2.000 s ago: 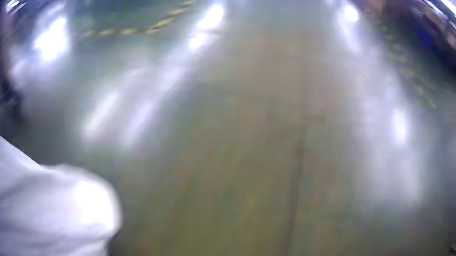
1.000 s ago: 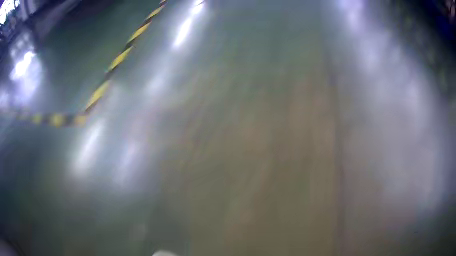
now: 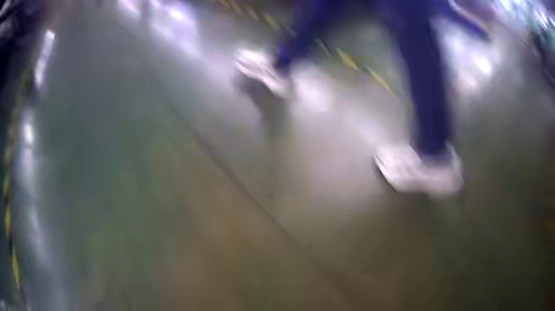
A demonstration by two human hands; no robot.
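Observation:
Neither my left hand nor my right hand is in the picture. Nearest in front of me is the shiny green-grey floor (image 3: 201, 200), blurred, with a thin dark line running diagonally across it. No held object shows.
A person in dark blue trousers (image 3: 423, 79) and pale shoes (image 3: 420, 172) is in mid-stride at the upper right, cut off by the top edge. Yellow-black floor tape (image 3: 347, 58) runs behind the legs. More tape (image 3: 14, 267) lies along the far left edge.
The view has swung, so the floor line now runs diagonally. The person's legs and shoes have come into view at the upper right. The pale rounded shape at the lower left is gone.

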